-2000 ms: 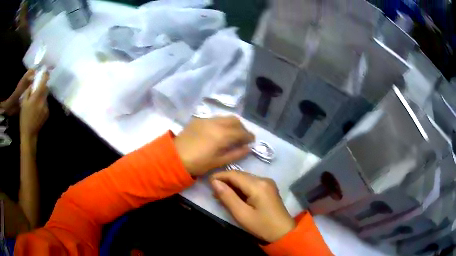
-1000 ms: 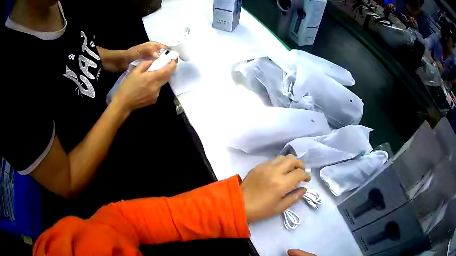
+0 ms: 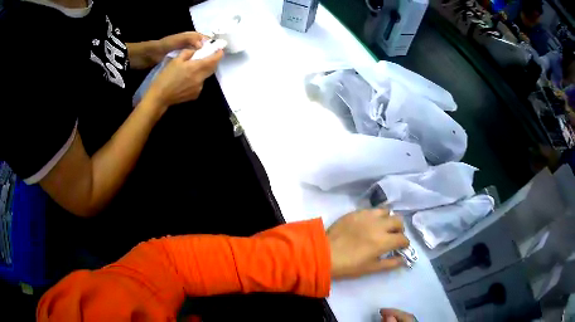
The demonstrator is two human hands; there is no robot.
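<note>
My left hand [image 3: 369, 244] is over the white bench, with its fingers curled. A white cable bundle [image 3: 408, 255] shows between its thumb and fingertips; the rest is hidden by the hand. My right hand [image 3: 397, 316] shows only as fingertips at the bottom edge, so what it holds cannot be seen. A whitish filled sleeve [image 3: 451, 220] lies just right of my left hand. More translucent white sleeves [image 3: 369, 162] lie in a loose pile beyond it.
Open grey boxes with dark fan pictures [image 3: 470, 261] stand at the lower right. A dark green conveyor [image 3: 476, 119] runs behind the bench [image 3: 271, 119]. At the upper left a person's hands [image 3: 183, 72] hold a white item. A small box [image 3: 299, 14] stands at the bench's far end.
My left hand has moved slightly right and down over the cables. The separate lower cable bundle no longer shows. Earlier my right hand was beside the left; now mostly out of view. The view has turned left.
</note>
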